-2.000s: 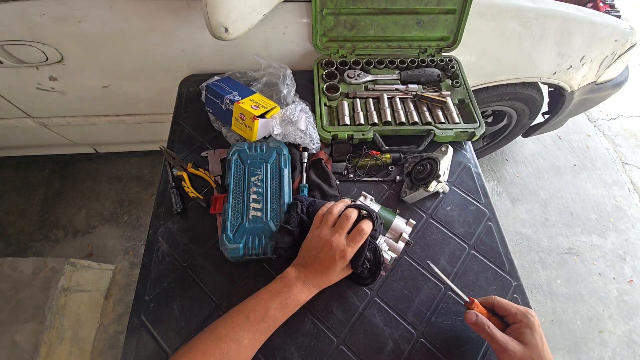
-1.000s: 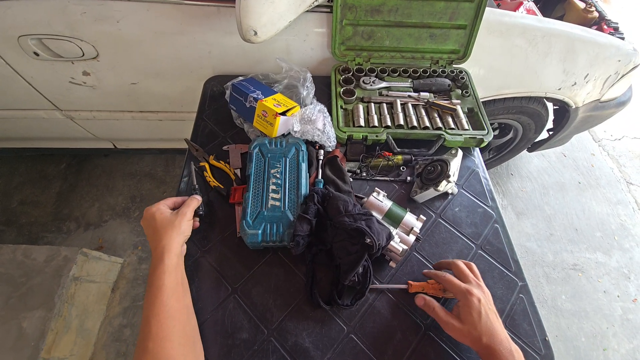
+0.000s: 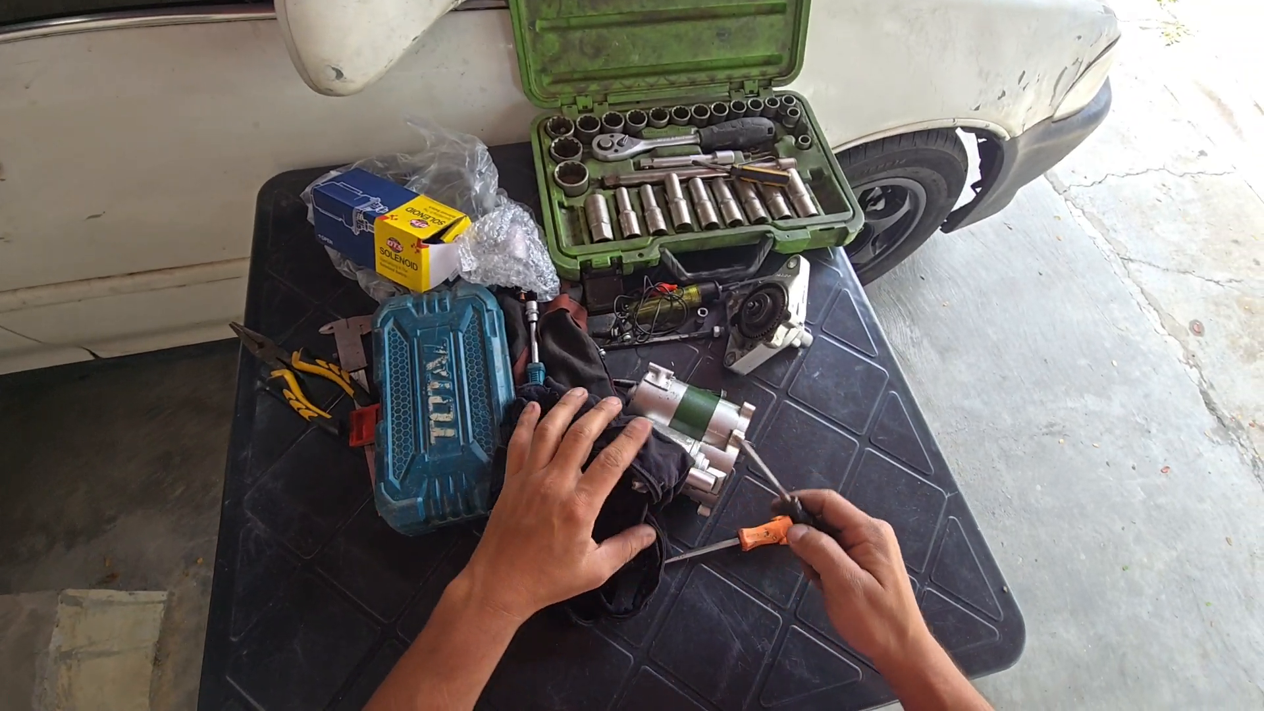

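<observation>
My left hand (image 3: 553, 504) lies with spread fingers on a bundle of black cloth (image 3: 632, 583). Between the fingers of my right hand (image 3: 854, 563) is a dark-handled screwdriver (image 3: 765, 466), its tip at the silver metal starter motor with a green band (image 3: 691, 410). Just below it, an orange-handled screwdriver (image 3: 765, 533) points left toward the cloth; whether my right hand also grips it is unclear. A blue Total case (image 3: 439, 405) lies left of the cloth. Above the motor is a cast metal housing with a gear (image 3: 765, 311).
An open green socket set (image 3: 691, 237) stands at the table's back, beside a solenoid box (image 3: 390, 237) in bubble wrap (image 3: 509, 247). Yellow-handled pliers (image 3: 296, 380) and a caliper (image 3: 348, 341) lie left. A black table (image 3: 336, 612) carries everything, with a white car (image 3: 148, 148) behind.
My left hand has moved from beside the pliers onto the black cloth. A dark-handled screwdriver is now in my right hand, above the orange-handled one.
</observation>
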